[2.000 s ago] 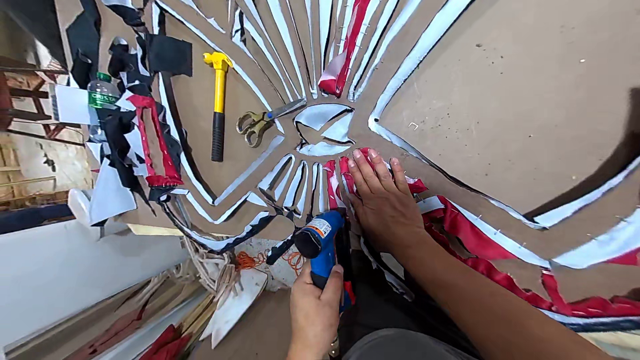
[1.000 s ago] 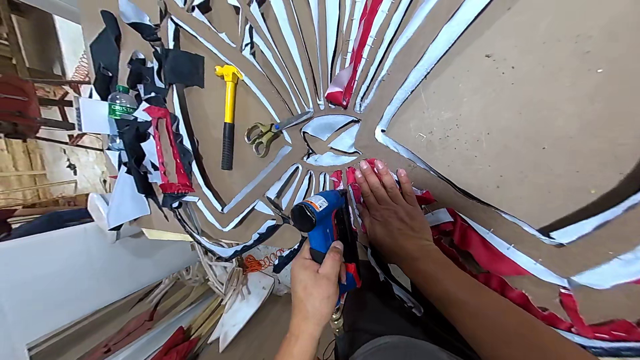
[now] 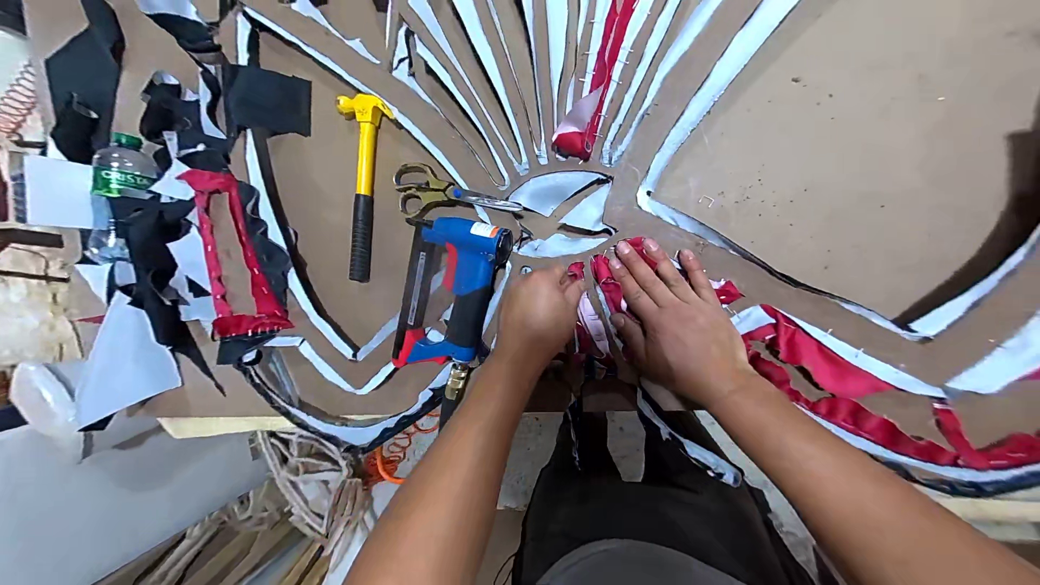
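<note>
My left hand pinches a narrow red fabric strip between thumb and fingers, at the near edge of a brown panel with cut-out openings. My right hand lies flat, pressing on red fabric just to the right. A blue pneumatic stapler rests on the panel left of my left hand, its air fitting toward me. Scissors with their blades closed lie beyond the stapler, near the oval cut-out. Another red strip, stapled along one opening, ends beyond the oval.
A yellow claw hammer lies on the panel at left. Black and white fabric scraps, a plastic bottle and a red-wrapped frame piece sit at the far left. An orange coiled air hose hangs below the edge.
My left hand has let go of the stapler, which now lies to its left, and has taken hold of the red strip. My right hand remains on the red fabric.
</note>
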